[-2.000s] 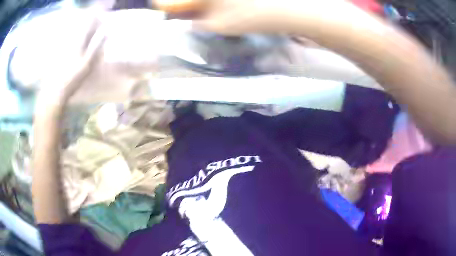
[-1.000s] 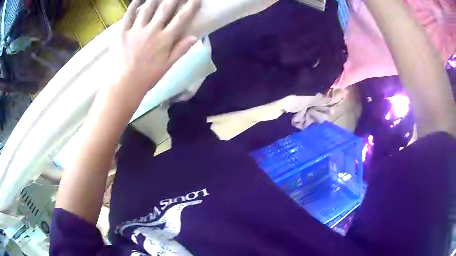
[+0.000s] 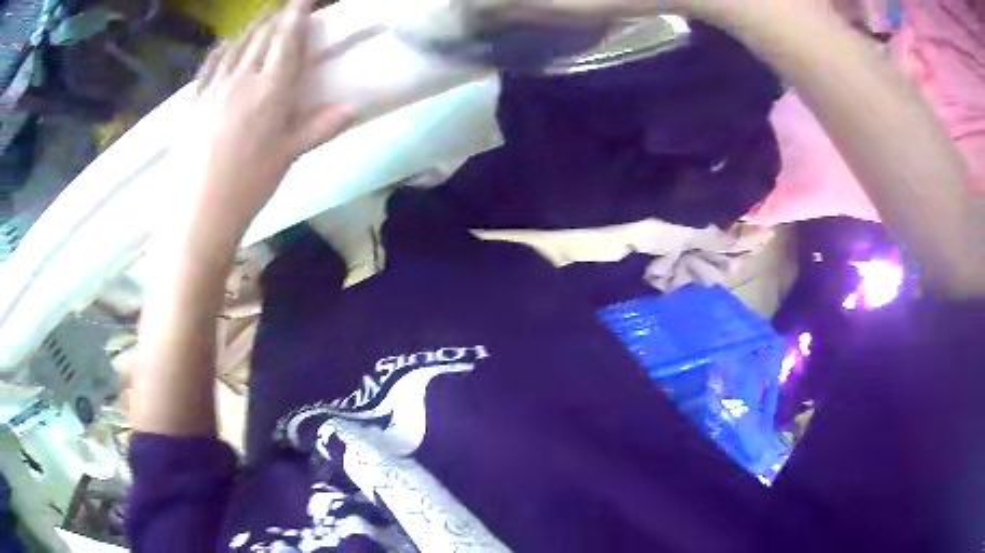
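The pale garment (image 3: 362,70) lies over the long narrow ironing board and looks almost white in the bright light. My left hand (image 3: 265,92) rests flat on it at the upper left, fingers spread, holding nothing. The iron (image 3: 562,49) is blurred at the top centre, over the board's right part, with its shiny metal edge to the right. My right hand (image 3: 675,7) is at the top edge above the iron, mostly cut off and blurred. It appears closed on the iron; the handle is out of view.
A pale green-white panel (image 3: 378,157) runs below the board. A blue plastic basket (image 3: 707,351) stands right of my lap, beside beige cloth (image 3: 691,265) and a glinting purple item (image 3: 853,286). Pink cloth (image 3: 815,162) lies at upper right. A vented pale housing (image 3: 65,356) is at left.
The iron has come in from the top edge and moved left along the board, with my right hand. My left hand sits further left in the picture. The view has shifted and turned since the oldest frame.
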